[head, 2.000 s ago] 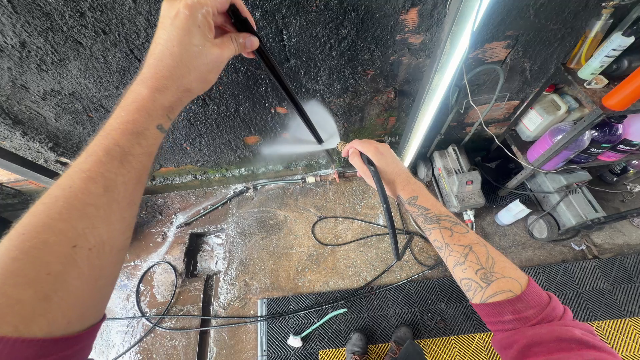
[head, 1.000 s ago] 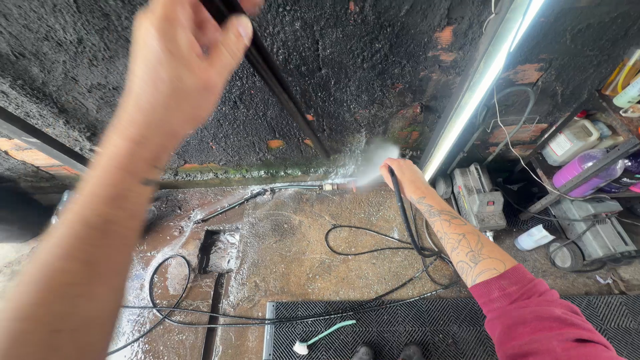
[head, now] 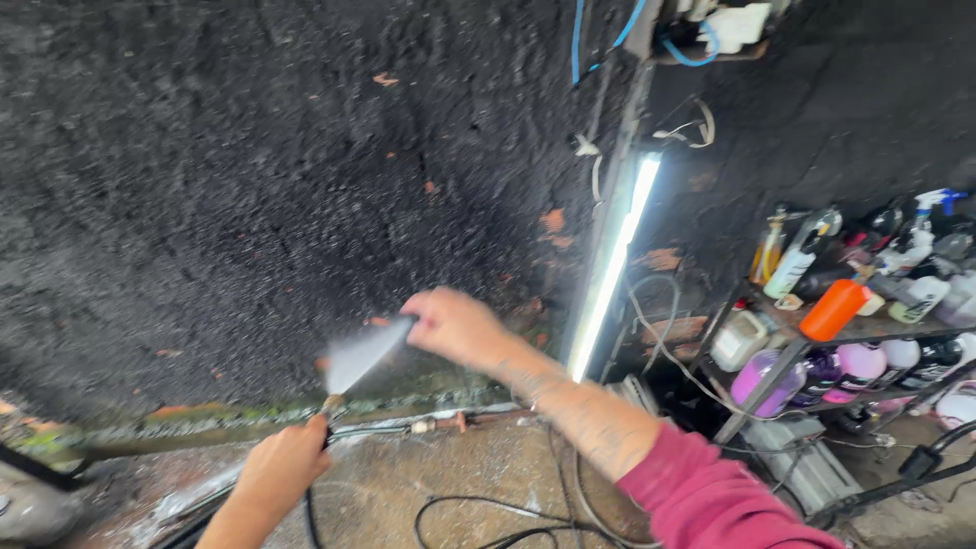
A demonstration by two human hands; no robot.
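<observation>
My left hand point(head: 286, 461), low and left of centre, grips a black hose behind a brass-coloured spray nozzle point(head: 333, 402). A white fan of water spray point(head: 362, 358) rises from the nozzle up and to the right. My right hand point(head: 450, 324), on the tattooed arm with the maroon sleeve, pinches a dark piece point(head: 410, 324) at the far end of the spray. Only a short bit of that piece shows; its shape is unclear from blur and mist. Behind both hands stands a rough black wall point(head: 343, 191).
Black hose loops point(head: 473, 499) lie on the wet concrete floor point(head: 396, 473). A pipe with a fitting point(head: 435, 424) runs along the wall's foot. A lit tube lamp point(head: 618, 267) leans right of centre. Shelves point(head: 900, 328) of bottles stand at the right, with a grey machine point(head: 801, 457) below.
The hose nozzle has passed from my right hand to my left. The left hand no longer holds the long black strip; my right hand now pinches a dark piece. The view has shifted upward.
</observation>
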